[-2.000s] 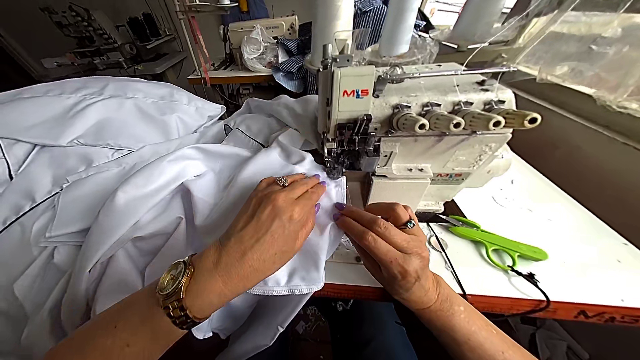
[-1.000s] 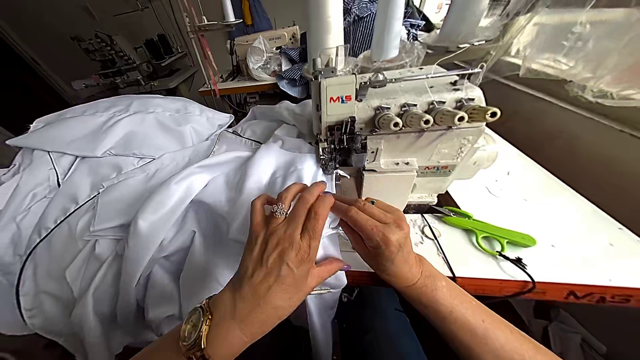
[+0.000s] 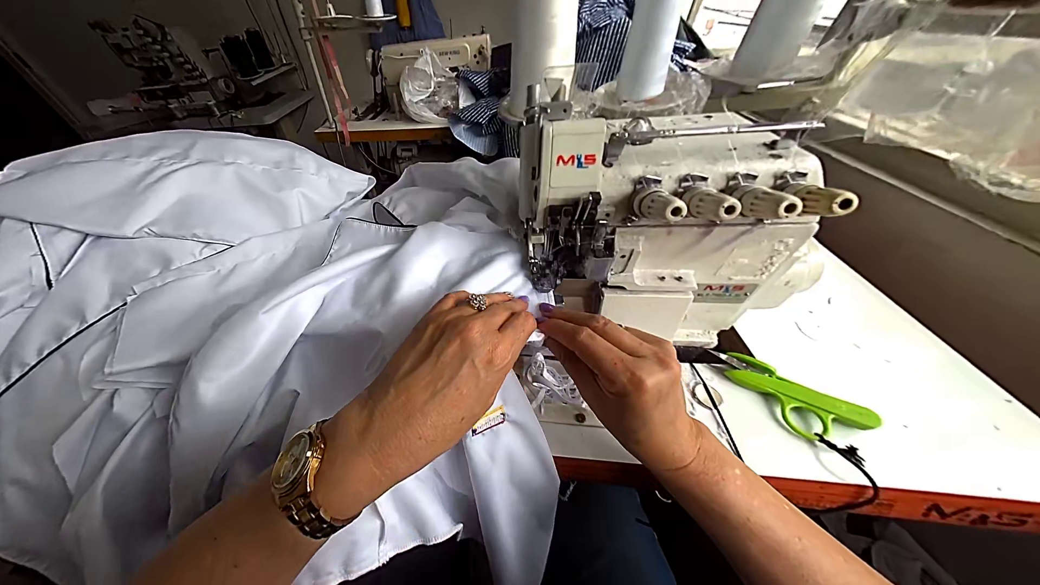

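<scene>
White fabric with dark piping (image 3: 268, 325) spreads over the left side and runs up to the needle area of an overlock sewing machine (image 3: 715, 252). My left hand (image 3: 455, 366), with a ring and a gold watch, pinches the fabric edge just in front of the presser foot. Fingertip to fingertip with it, my right hand (image 3: 617, 366) grips the same edge from the right. A small printed label (image 3: 489, 420) shows on the cloth below my left hand. The fabric under the foot is partly hidden by my fingers.
Green-handled thread snips (image 3: 804, 398) with a black cord lie on the white table (image 3: 918, 382), right of the machine. White thread scraps (image 3: 552, 382) sit beside my right hand. Thread cones (image 3: 650, 49) stand behind the machine. Another sewing machine (image 3: 439, 57) is at the back.
Compared with one second ago, my left hand's fingers have drawn together at the edge, its thumb no longer spread low. The label on the cloth has come into sight.
</scene>
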